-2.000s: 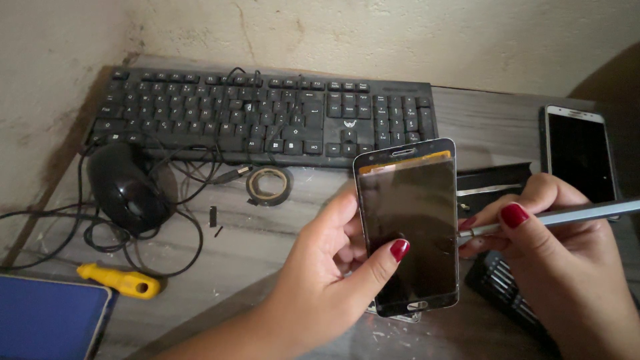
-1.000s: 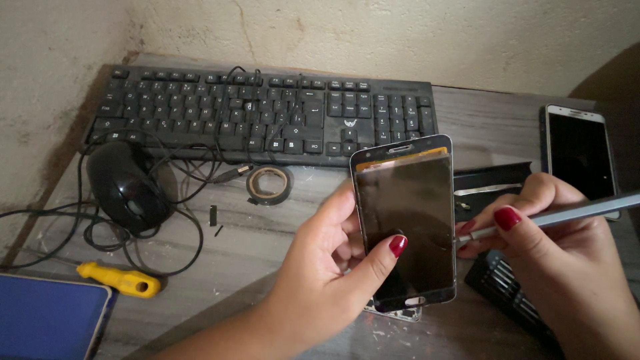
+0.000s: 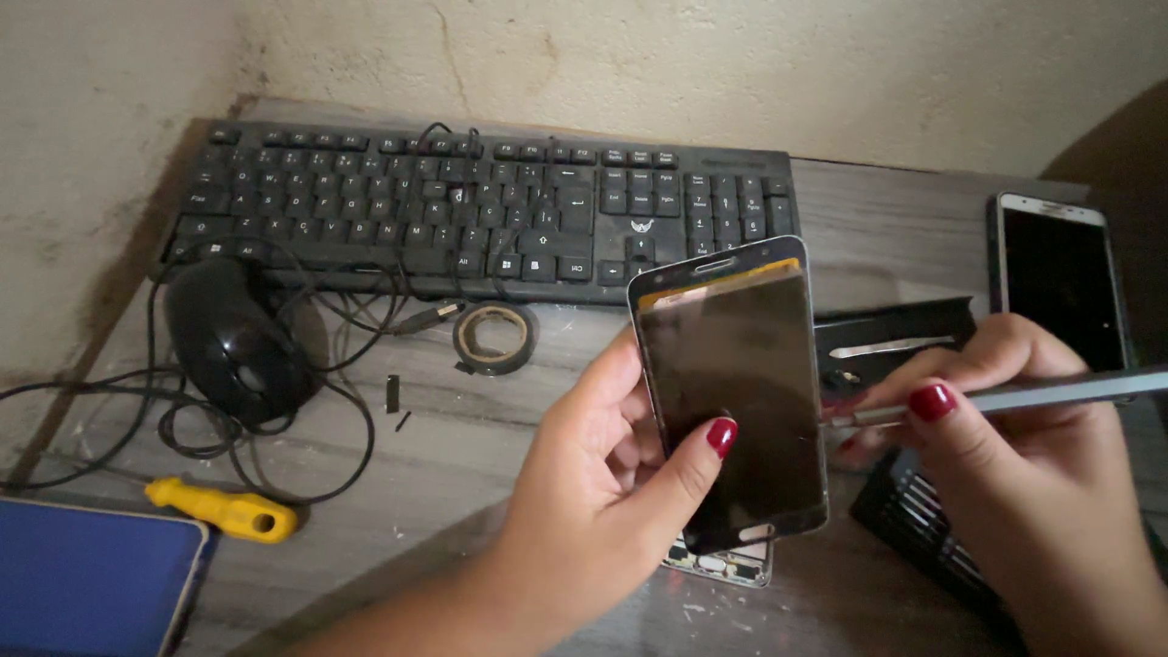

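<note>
My left hand [image 3: 611,465] holds a smartphone front panel [image 3: 748,374] upright and slightly tilted, its thumb on the dark glass and its fingers behind. An orange strip runs along the panel's top under the earpiece slot. In my right hand [image 3: 1013,447] is a slim grey metal screwdriver-like tool [image 3: 1058,392], its tip at the panel's right edge; whether it touches cannot be told. Below the panel, the lower end of an opened phone body [image 3: 721,566] shows on the table, the rest hidden. Tweezers [image 3: 890,348] lie on a black case [image 3: 949,315] behind my right fingers.
A black keyboard [image 3: 474,214] lies along the wall. At left are a black mouse [image 3: 233,338] with tangled cable, a yellow-handled screwdriver [image 3: 224,511] and a blue object [image 3: 91,575]. Black tape [image 3: 494,338] sits mid-table. A bit set [image 3: 922,511] and a second smartphone [image 3: 1058,274] are at right.
The front panel is tilted slightly more to the left in my left hand than two seconds ago. Both hands keep their hold, and the tool's tip stays by the panel's right edge.
</note>
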